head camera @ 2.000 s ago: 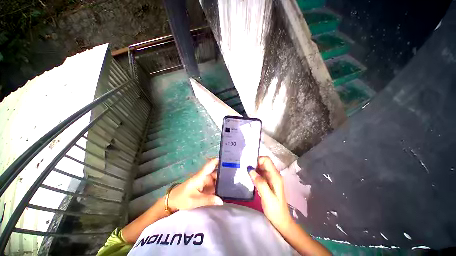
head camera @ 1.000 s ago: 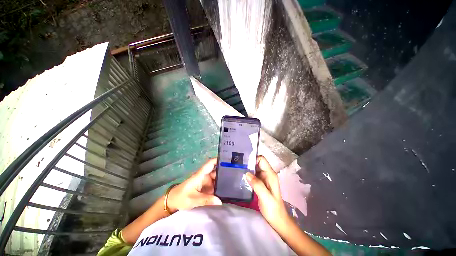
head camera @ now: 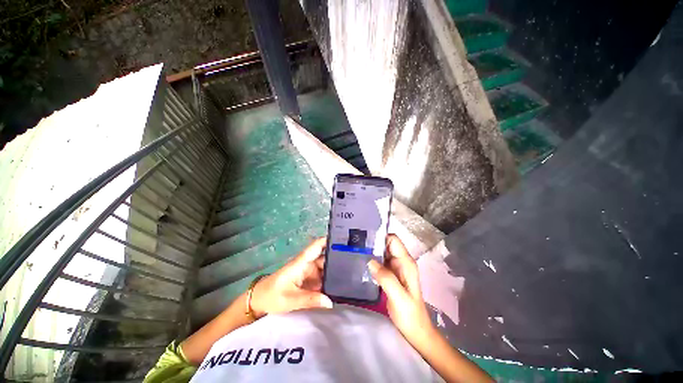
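Observation:
A smartphone (head camera: 356, 238) is held upright in both hands in front of my chest. Its screen shows a pale page with a number, a small dark square and a blue button, and the lower part is greyed. My left hand (head camera: 295, 281) grips the phone's left edge, with a gold-coloured bracelet on the wrist. My right hand (head camera: 400, 280) holds the right edge, its thumb over the lower right of the screen. The fingers behind the phone are hidden.
Green stairs (head camera: 251, 217) go down ahead beside a metal railing (head camera: 90, 224) at left. A stained wall (head camera: 449, 135) and upper green steps (head camera: 513, 105) stand at right, with a dark wall (head camera: 569, 254) nearer. My white top (head camera: 322, 348) reads "CAUTION".
A small dark square has appeared above the blue button since the oldest frame, and the lower screen is greyer. The right thumb has moved slightly lower. Both hands still hold the phone.

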